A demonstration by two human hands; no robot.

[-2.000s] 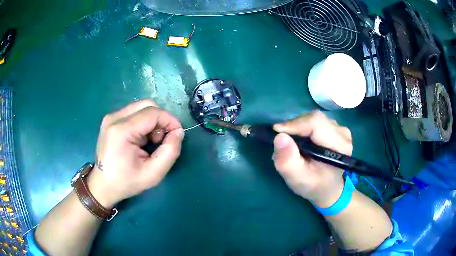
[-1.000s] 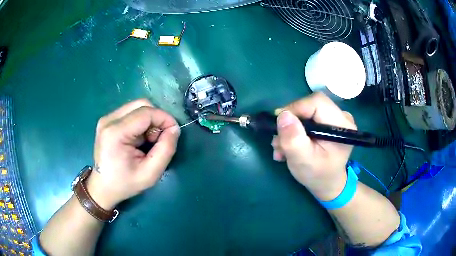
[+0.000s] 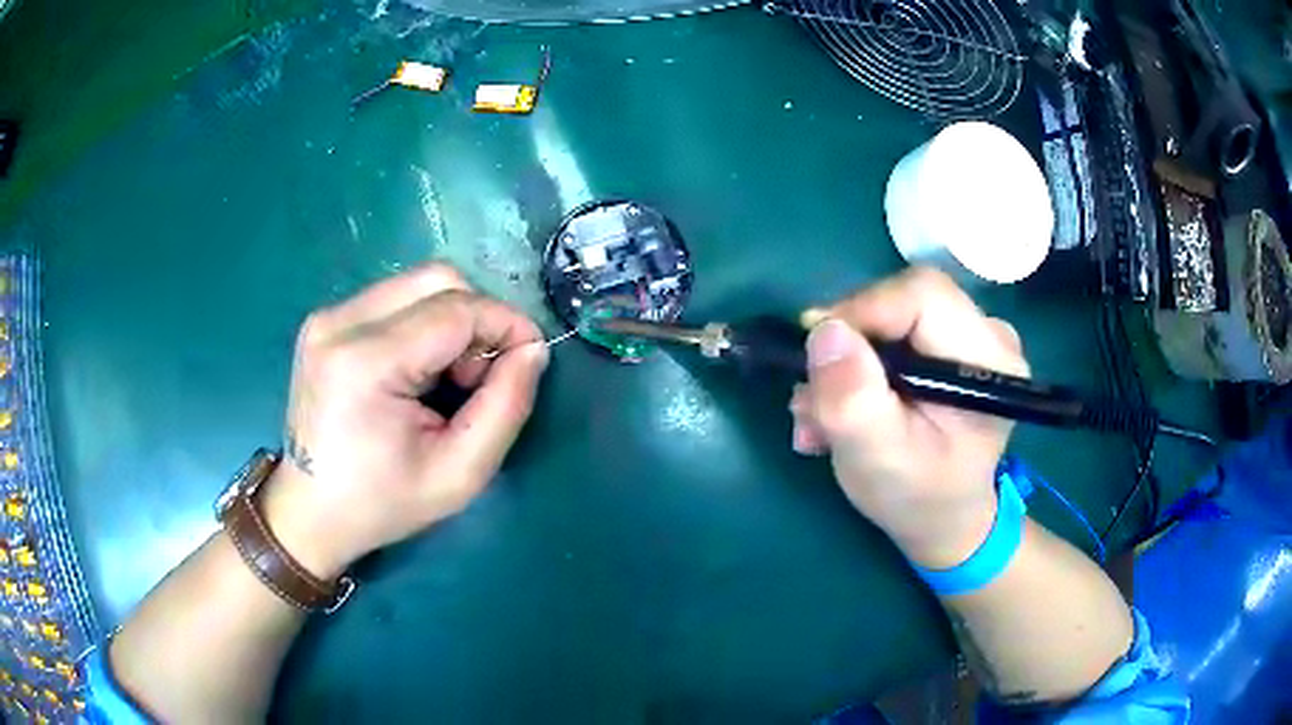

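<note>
The round black device housing (image 3: pixel 618 262) lies on the green mat, its inner parts facing up. A small green circuit board (image 3: pixel 618 340) sits at its near edge. My left hand (image 3: pixel 425 383) pinches a thin solder wire (image 3: pixel 561 337) between thumb and forefinger, its end at the board's left side. My right hand (image 3: pixel 914 411) holds the black soldering iron (image 3: pixel 978 385) like a pen. The iron's brownish tip points left onto the board and covers part of it. Exact contact between wire and tip is too small to tell.
Two loose batteries (image 3: pixel 505 98) lie beyond the housing. A white round tub (image 3: pixel 971 203) stands to the right, with a wire fan guard (image 3: pixel 921 50) behind it. A battery tray (image 3: pixel 36 552) is at the left edge. A tape roll (image 3: pixel 1258 298) and cords are far right.
The view has shifted slightly back and forth. Both hands stay at the board with the wire and iron. My left fingers are now a little closer to the housing.
</note>
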